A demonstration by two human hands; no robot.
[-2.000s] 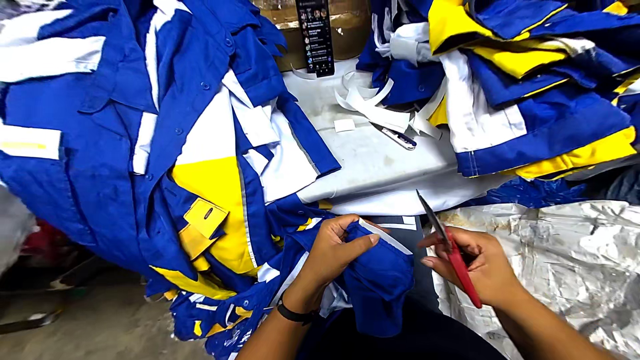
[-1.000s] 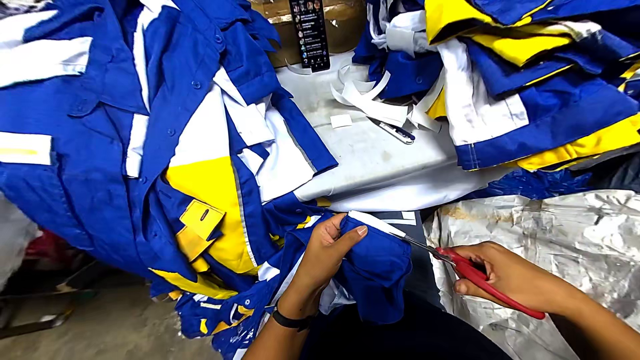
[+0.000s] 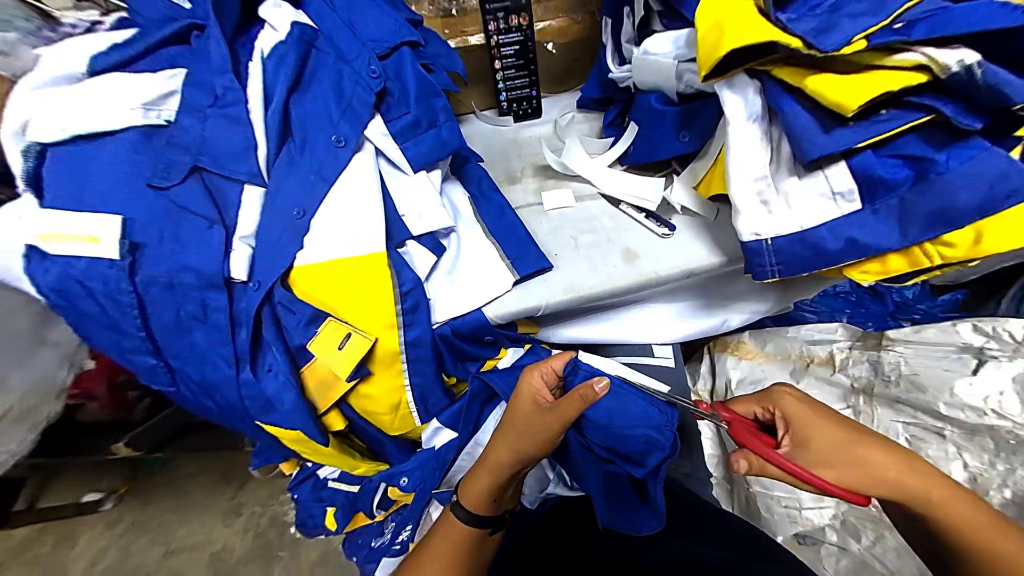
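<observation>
Low in the middle, my left hand (image 3: 552, 404) pinches the edge of a blue fabric garment piece (image 3: 620, 456), which hangs down over my lap. A narrow white strip (image 3: 624, 372) runs along that edge. From the right, my right hand (image 3: 800, 448) holds red-handled scissors (image 3: 756, 444) by the handles. Their blades lie along the white strip's lower side and point toward my left hand; how far they are apart is hard to tell. A dark band circles my left wrist.
Blue, white and yellow garments (image 3: 192, 184) pile up at left, with more folded ones (image 3: 896, 184) at upper right. Between them, a white table (image 3: 608, 264) bears a phone (image 3: 512, 60), white offcuts (image 3: 608, 172) and a small cutter or snips (image 3: 640, 216). Crumpled silvery sheeting (image 3: 920, 392) lies at right.
Two seconds ago the scissors stood apart from the fabric, tips up. My right hand has since tilted them, and the blades now reach the white strip. My left hand keeps its grip.
</observation>
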